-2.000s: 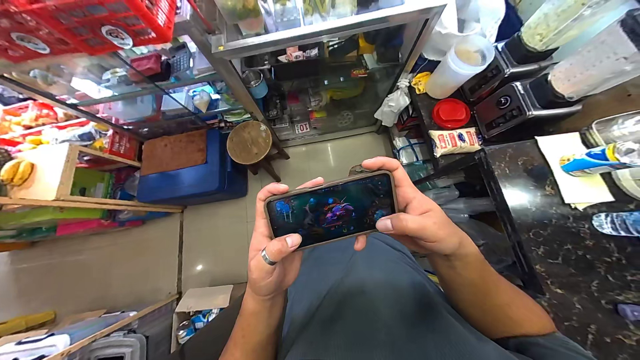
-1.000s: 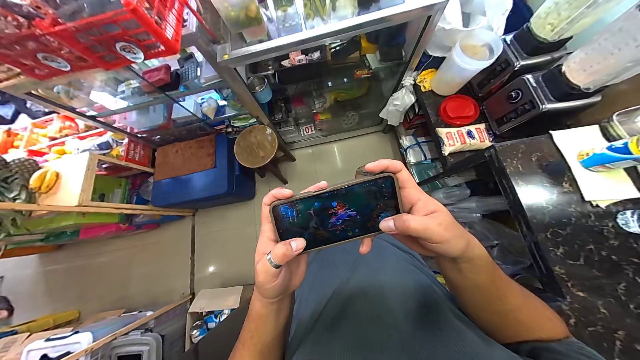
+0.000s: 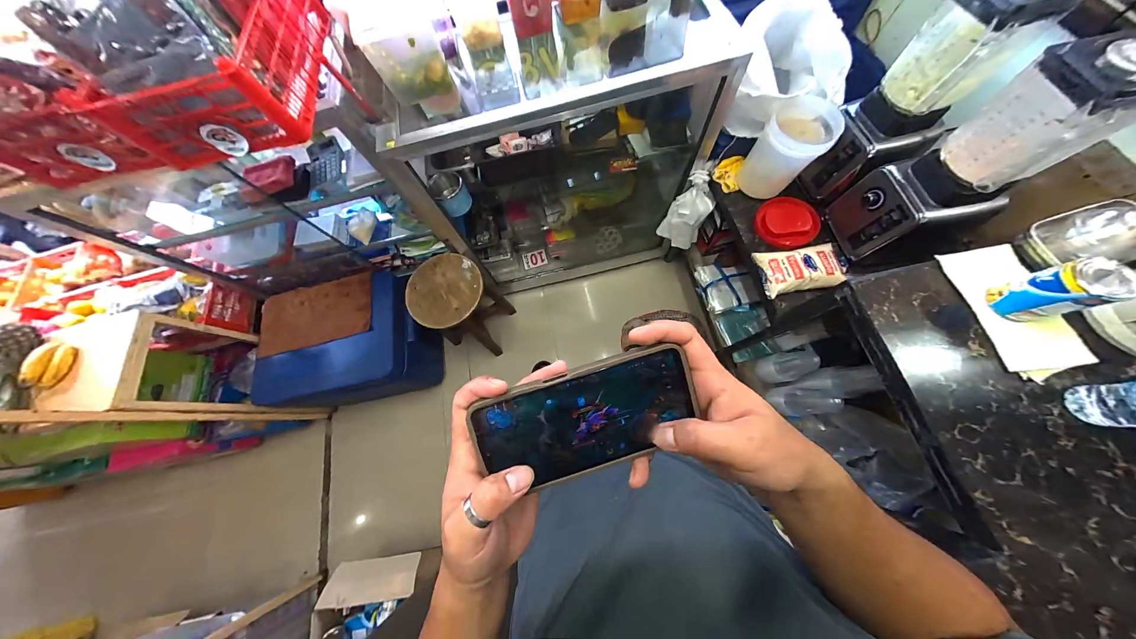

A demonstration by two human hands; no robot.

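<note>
A smartphone (image 3: 581,417) in a thin case is held sideways above my lap, its screen lit with a dark game scene. My left hand (image 3: 488,497), with a metal ring on one finger, grips the left end, its thumb at the screen's lower left corner. Around the right end is my right hand (image 3: 728,408), the thumb over the lower right of the screen and a finger along the top edge. The other fingers are mostly hidden behind the phone. Grey cloth covers my lap (image 3: 657,550).
Ahead are a wooden stool (image 3: 444,291), a blue cooler box (image 3: 355,364) and a glass display case (image 3: 577,195). On the right, a dark marble-patterned counter (image 3: 1003,444) bears a blue can (image 3: 1056,288); blenders (image 3: 887,204) and a red lid (image 3: 787,222) are beyond. Red crates (image 3: 204,106) are upper left.
Both hands keep hold of the phone throughout. The picture on the screen has changed a little, and my right thumb has shifted slightly.
</note>
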